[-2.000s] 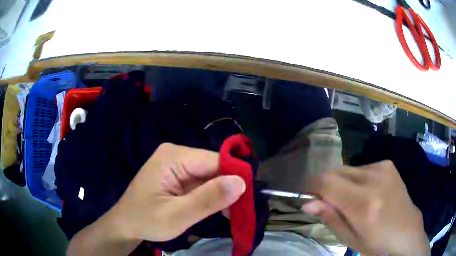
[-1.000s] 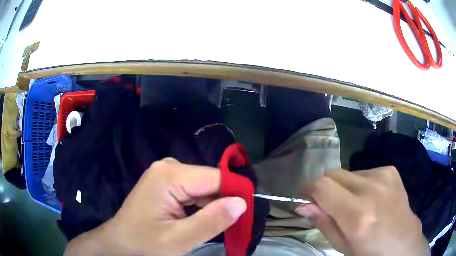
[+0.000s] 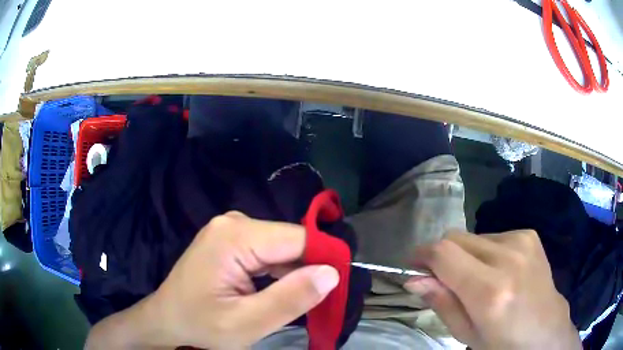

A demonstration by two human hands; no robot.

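My left hand [image 3: 239, 277] pinches a bright red folded trim [image 3: 330, 254] between thumb and fingers, in front of my lap. The trim curls into a loop at its top. Dark garment cloth [image 3: 205, 184] joined to it spreads to the left, with a small white tag. My right hand [image 3: 495, 290] holds a thin silver needle [image 3: 388, 268] level between thumb and fingers. The needle's tip meets the right edge of the red trim; whether it goes into the cloth cannot be told. A thin pale thread [image 3: 295, 165] curves on the dark cloth above the trim.
A white table [image 3: 273, 41] with a wooden edge lies ahead. Red-handled scissors [image 3: 577, 51] lie on it at the right. Blue [image 3: 51, 198], red [image 3: 102, 126] and yellow [image 3: 11, 178] baskets stand at the left. A dark heap [image 3: 536, 219] lies at the right.
The needle, away from the trim's right edge two seconds ago, now touches it, as one second ago. Both hands keep their grips. The view has shifted slightly.
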